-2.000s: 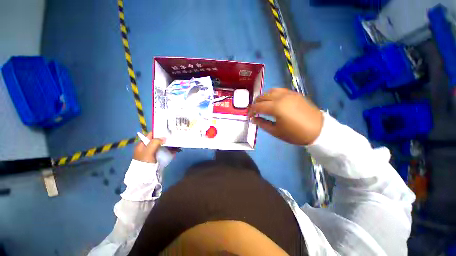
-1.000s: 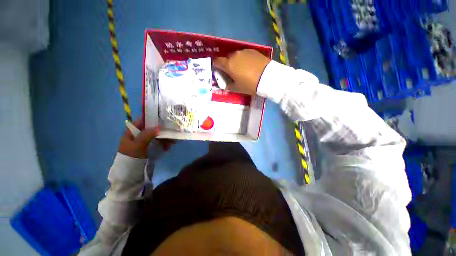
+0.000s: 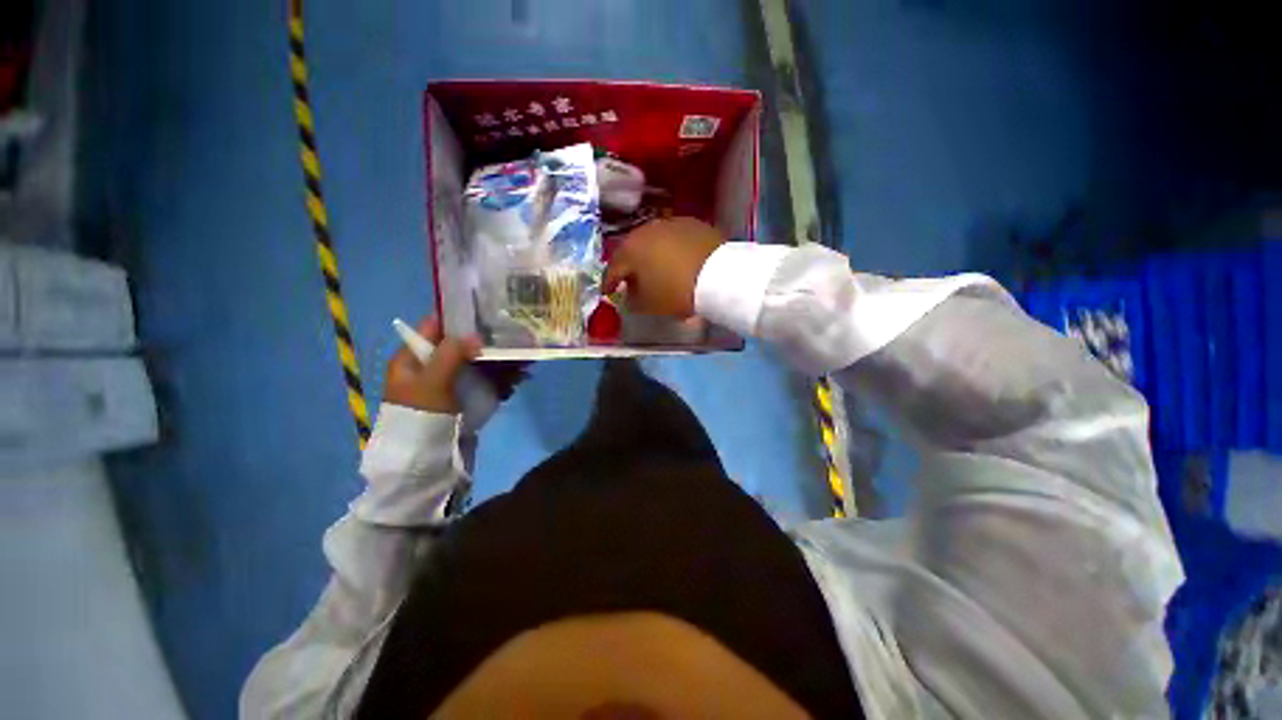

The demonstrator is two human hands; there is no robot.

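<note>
A red carton point(image 3: 596, 101), open at the top and pale inside, is held in front of me. My left hand point(image 3: 430, 371) grips its lower left corner, with a thin white stick point(image 3: 413, 339) between the fingers. My right hand point(image 3: 667, 267) is inside the carton at the right, its fingertips low beside a red round spot point(image 3: 603, 321); whether they hold anything is hidden. A shiny clear plastic bag point(image 3: 534, 239) with blue and red print fills the left side, with thin yellowish sticks point(image 3: 551, 303) at its lower end. A small white part point(image 3: 620, 182) lies near the back wall.
Blue floor point(image 3: 562, 35) lies around, with a yellow-black tape line point(image 3: 326, 253) at the left and another point(image 3: 828, 436) at the right. Blue crates point(image 3: 1125, 338) stand at the far right. Pale stacked boxes or furniture point(image 3: 70, 345) stand at the left.
My right hand has moved from outside the carton's right side into it, then down towards the front. The small white part now lies further back and left. The surroundings have shifted as I moved.
</note>
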